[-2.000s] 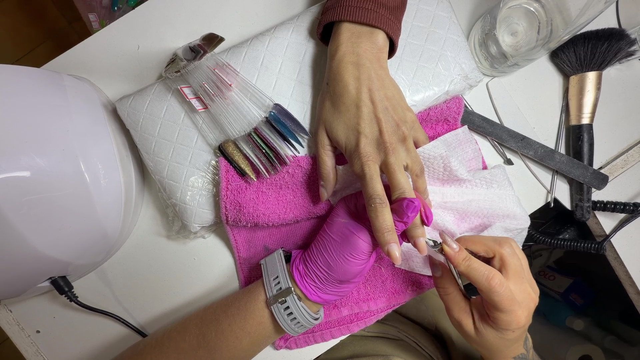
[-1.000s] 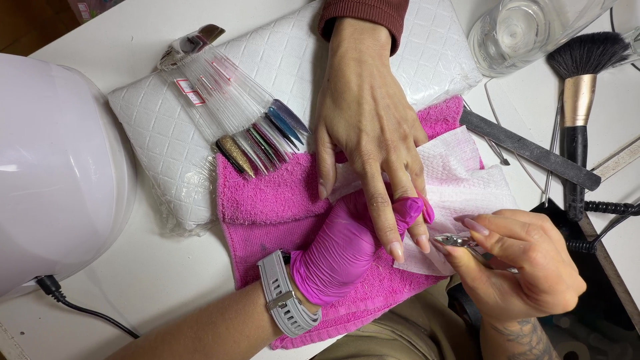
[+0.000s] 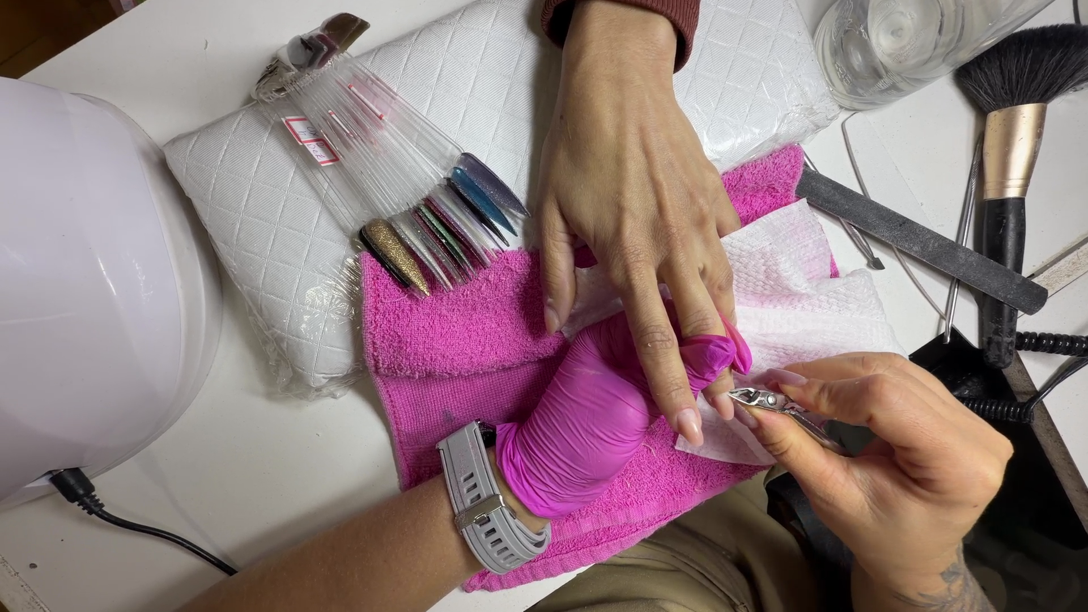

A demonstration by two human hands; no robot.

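My left hand (image 3: 586, 412), in a pink glove with a grey watch strap (image 3: 489, 501) at the wrist, grips a finger of another person's hand (image 3: 633, 187), which reaches in from the top. My bare right hand (image 3: 892, 450) holds metal cuticle nippers (image 3: 778, 405), their tip at the nail of that gripped finger. Whether the jaws are closed is too small to tell. Under the hands lie a pink terry towel (image 3: 459, 331) and a white paper towel (image 3: 816, 297).
A white quilted cushion in plastic (image 3: 255, 212) bears a ring of nail colour samples (image 3: 391, 153). A white lamp housing (image 3: 93, 280) stands left. Right are a grey nail file (image 3: 918, 238), a black brush (image 3: 1007, 187), metal tools (image 3: 965, 238) and a glass container (image 3: 901, 42).
My right hand has shifted its hold on the nippers; they lay at a steeper angle two seconds ago. My left hand keeps its grip on the other person's finger.
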